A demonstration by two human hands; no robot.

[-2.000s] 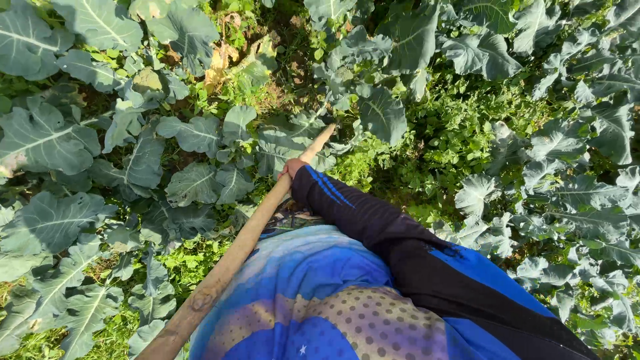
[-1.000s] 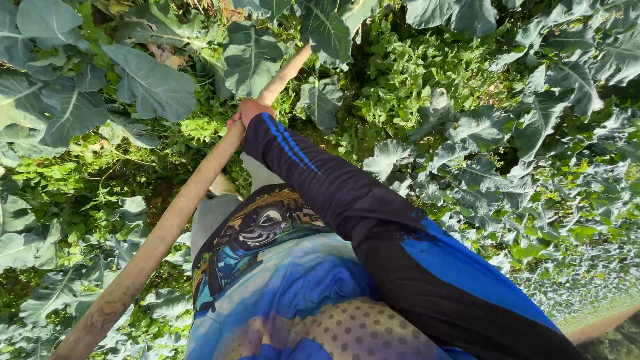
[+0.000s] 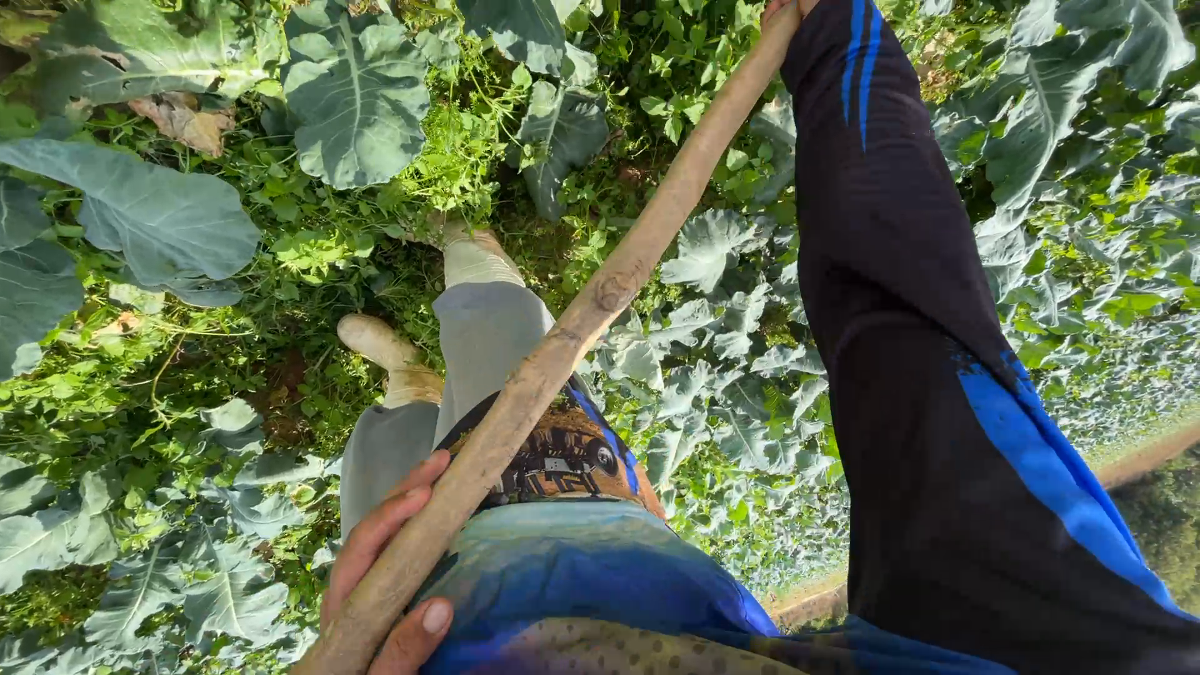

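Note:
A long, pale wooden pole [image 3: 609,291] crosses the head view diagonally from the bottom left to the top; both of its ends lie outside the frame. At the top edge my right hand [image 3: 790,7], mostly cut off, is closed around the pole below a dark sleeve with blue stripes. My left hand [image 3: 389,562] is at the lower left, the pole lying between its thumb and fingers, with the fingers on the far side and the thumb on the near side. The pole passes in front of my clothing and one leg.
Broad-leaved brassica plants [image 3: 356,103] and low green weeds [image 3: 328,253] surround me. My light-coloured boots [image 3: 375,339] stand among the weeds at left of centre. A brown strip of ground [image 3: 1153,450] runs along the lower right.
My left hand has come into view on the lower part of the pole. My right hand has moved to the top edge, and the pole's upper end has left the frame. Both boots now show.

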